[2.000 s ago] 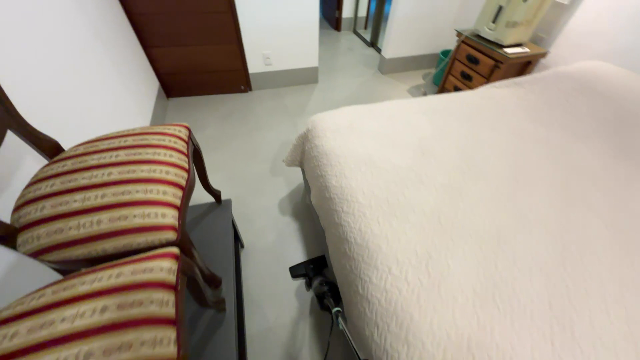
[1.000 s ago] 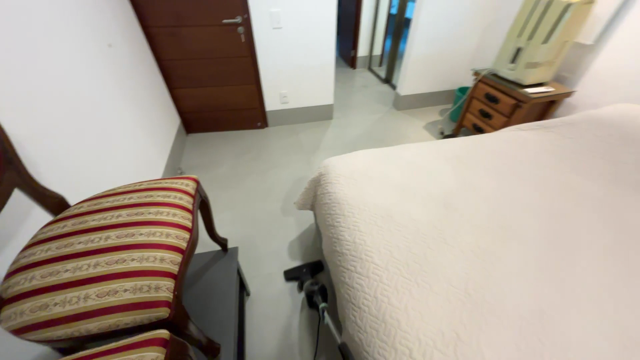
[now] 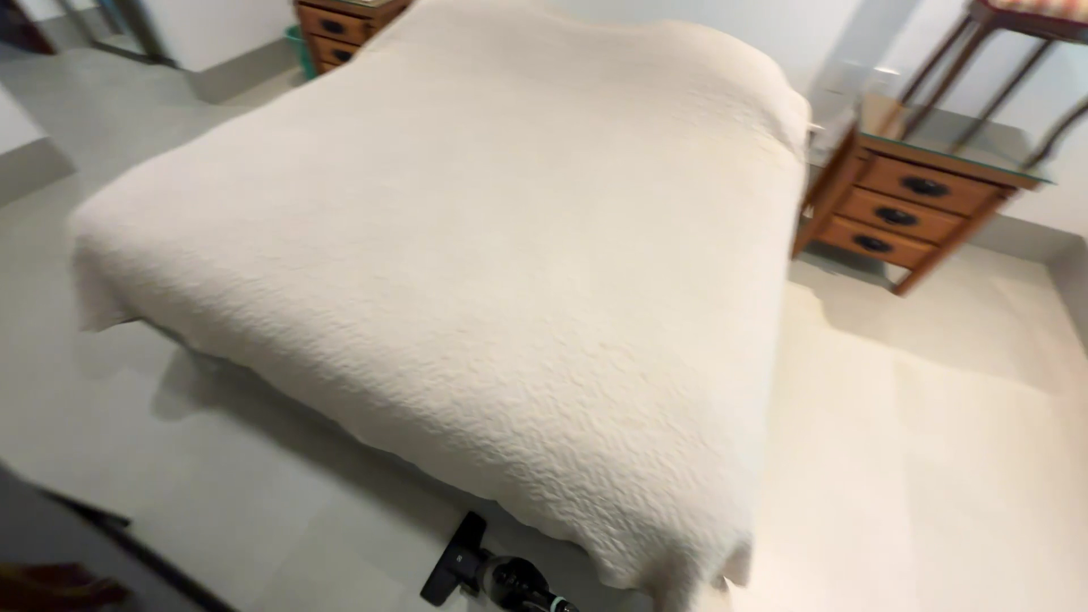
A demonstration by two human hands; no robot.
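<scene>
Neither of my hands shows in the head view. At the bottom edge, a black vacuum cleaner's floor head (image 3: 456,558) rests on the pale floor close to the foot of the bed. Its black lower body (image 3: 516,582) runs down out of the frame, so whatever holds it is hidden. A cream quilted bedspread (image 3: 476,238) covers the bed and hangs over its edges, with some folds at the near corner.
Right of the bed stands a wooden nightstand (image 3: 922,183) with a glass top and thin furniture legs (image 3: 943,76) on it. Another nightstand (image 3: 336,30) and a green bin (image 3: 299,51) are at the far left. A dark low piece of furniture (image 3: 51,544) fills the lower left corner.
The view has swung strongly right, bringing the right-hand nightstand into sight. The striped chair seats and wooden door are out of view. The vacuum head remains beside the bed, now nearer its near corner.
</scene>
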